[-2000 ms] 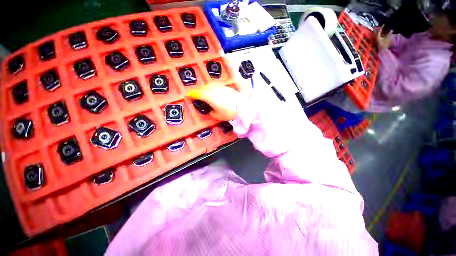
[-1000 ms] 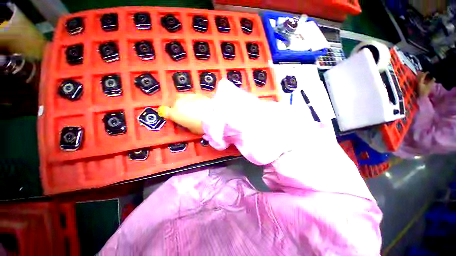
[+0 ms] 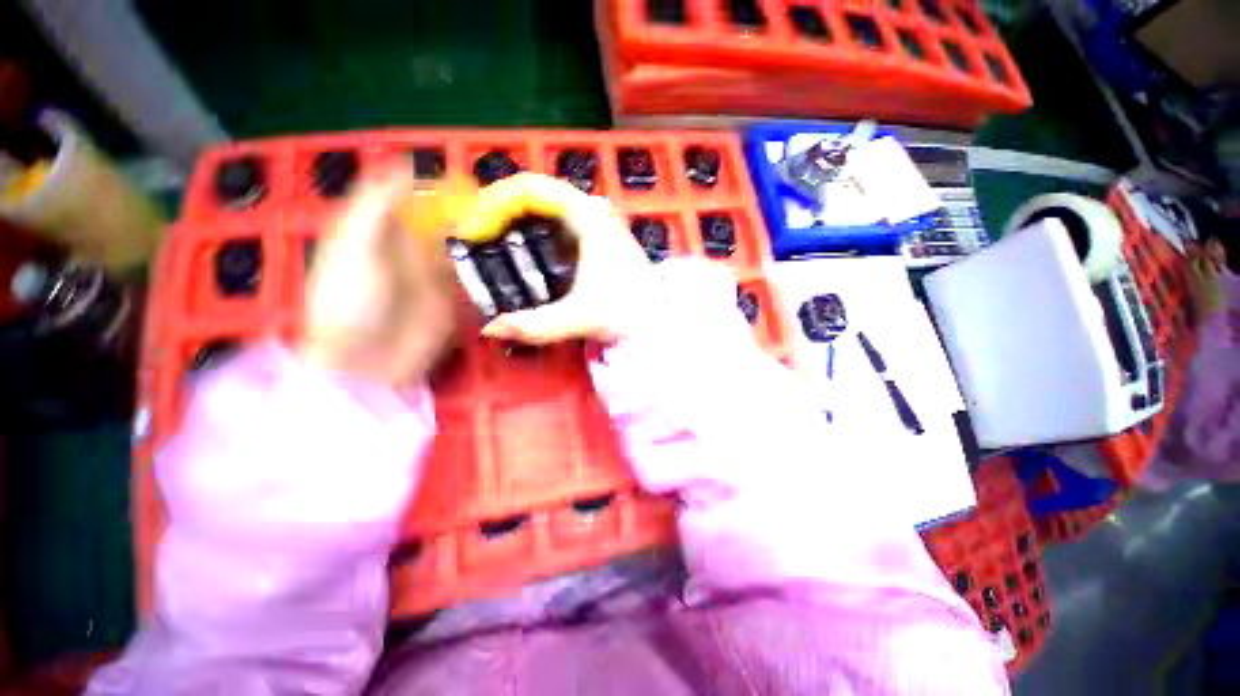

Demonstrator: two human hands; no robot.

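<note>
My right hand point(image 3: 592, 265), with yellow finger cots, holds several smartwatch bodies point(image 3: 510, 272) side by side above the red-orange foam tray point(image 3: 530, 442). Their edges show black and silver. My left hand point(image 3: 374, 279) is blurred, close to their left side; its fingertips overlap the yellow cots and its grip cannot be made out. More watch bodies point(image 3: 238, 265) sit in the tray's back and left pockets. Pockets in front of my hands are bare. The arms hide part of the tray.
A watch body point(image 3: 823, 317), a thin blue pen and a black marker point(image 3: 891, 384) lie on a white sheet at right. Behind are a blue bin point(image 3: 850, 238) and keypad. Further right are a white device point(image 3: 1020, 333) and a person's pink sleeve. Another filled tray stack point(image 3: 816, 89) stands behind.
My left hand has come into view beside my right. My right hand now holds several watch bodies above the tray. Front pockets that held watches are bare. The camera view has shifted.
</note>
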